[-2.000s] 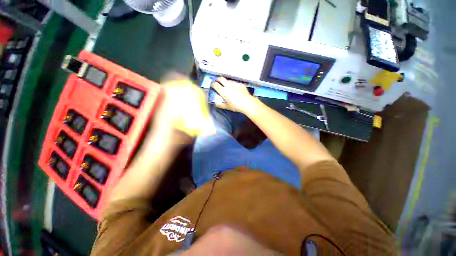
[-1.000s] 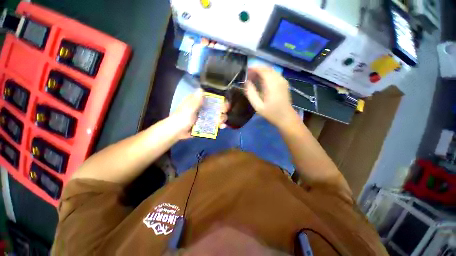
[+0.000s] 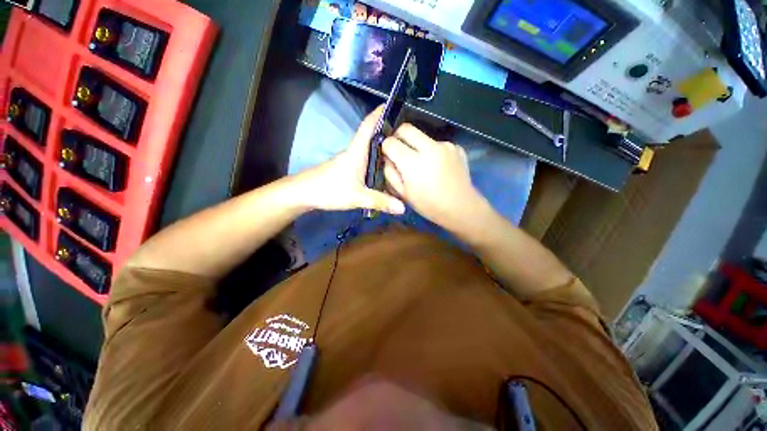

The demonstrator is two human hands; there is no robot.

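Note:
My left hand [image 3: 349, 174] holds a dark, thin display unit [image 3: 384, 139], seen nearly edge-on, above my lap. Its upper end points toward the shelf. My right hand [image 3: 426, 168] is against the right side of the unit with its fingers bent; whether it grips the unit or something small on it is hidden. A red tray [image 3: 150, 181] at the left holds several black units [image 3: 108, 103] with round gold spots.
A glossy black smartphone [image 3: 357, 55] lies on the dark shelf [image 3: 471, 99], with an open-end wrench [image 3: 535, 123] to its right. The white machine [image 3: 618, 88] with its lit control screen [image 3: 551, 32] stands in front. An open cardboard box [image 3: 652, 215] is at the right.
The yellow-faced side of the piece in my left hand no longer shows; a dark unit is now seen edge-on there. My right hand has moved in against it. The smartphone on the shelf is now clearly visible.

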